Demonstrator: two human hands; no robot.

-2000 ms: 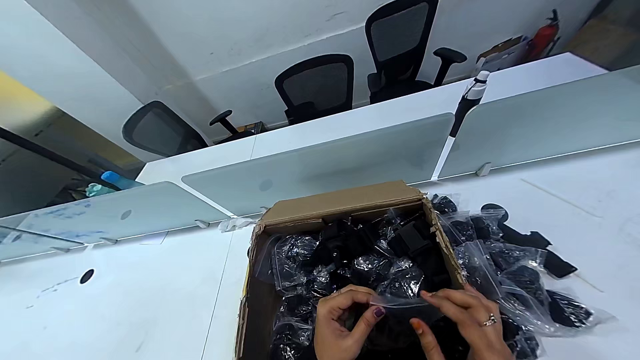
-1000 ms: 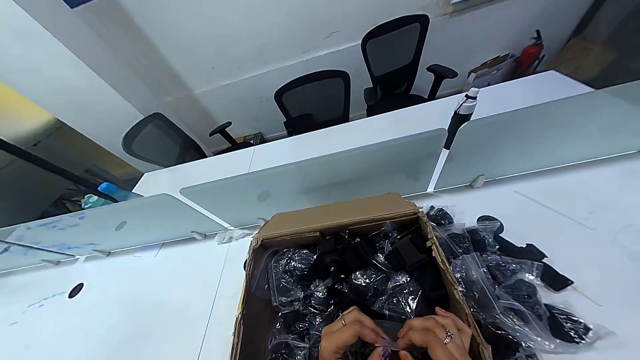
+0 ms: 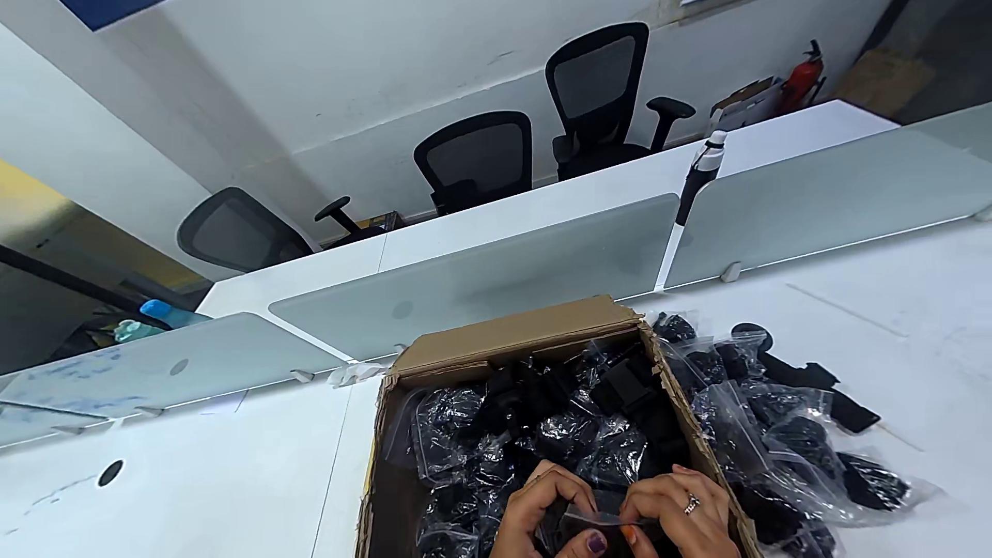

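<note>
My left hand (image 3: 546, 511) and my right hand (image 3: 678, 511) pinch the top edge of a clear plastic zip bag (image 3: 601, 521) between thumbs and fingers. Something dark shows in or behind the bag; its shape is hidden. Both hands are over the near part of an open cardboard box (image 3: 511, 337). Inside the box lie many black parts (image 3: 624, 387), some loose and some in clear plastic bags (image 3: 449, 434). A ring is on my right hand.
More bagged black parts (image 3: 806, 449) lie on the white desk (image 3: 209, 473) right of the box, beside loose black pieces (image 3: 852, 411). Frosted glass dividers (image 3: 496, 271) stand behind the box. Office chairs (image 3: 480, 155) and a fire extinguisher (image 3: 802, 81) are beyond.
My two hands, slightly apart two seconds ago, have come closer together at the bag's top edge. The bag stays held over the box.
</note>
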